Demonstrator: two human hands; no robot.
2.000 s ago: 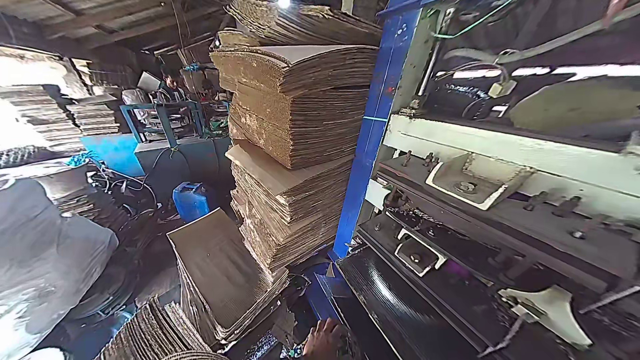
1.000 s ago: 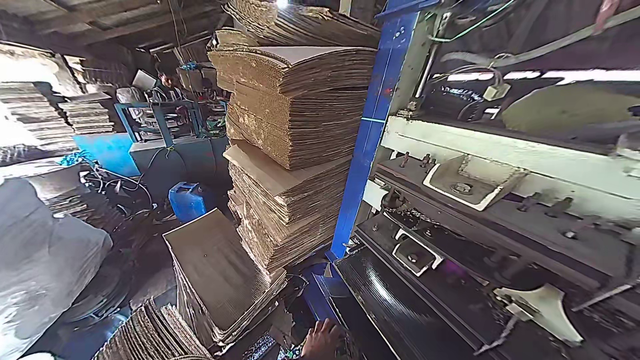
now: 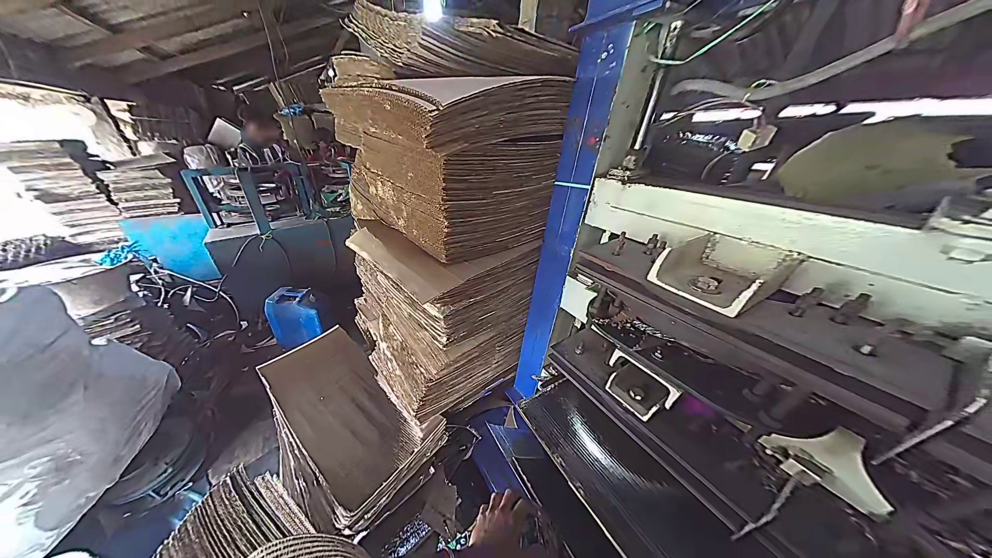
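My left hand (image 3: 500,521) is low in the middle of the head view, back upward, its fingers slightly bent and apart. Nothing shows in its grasp, though its lower part is dim. It lies beside the blue metal base (image 3: 496,457) of a press and the dark ribbed plate (image 3: 604,465). My right hand is out of view. Left of my hand, a leaning stack of brown sheets (image 3: 333,418) stands against a tall pile of rough-edged fibrous sheets (image 3: 496,186). Curved, ridged sheets (image 3: 232,519) are at the bottom left.
A blue post (image 3: 570,194) rises beside the press, whose pale beam (image 3: 775,225) and bolted plates (image 3: 744,325) fill the right. A pale handwheel (image 3: 837,465) juts out low. Behind are a blue jerrycan (image 3: 294,318), loose cables and a person (image 3: 260,143) by a blue frame. Grey sheeting (image 3: 70,418) bulges left.
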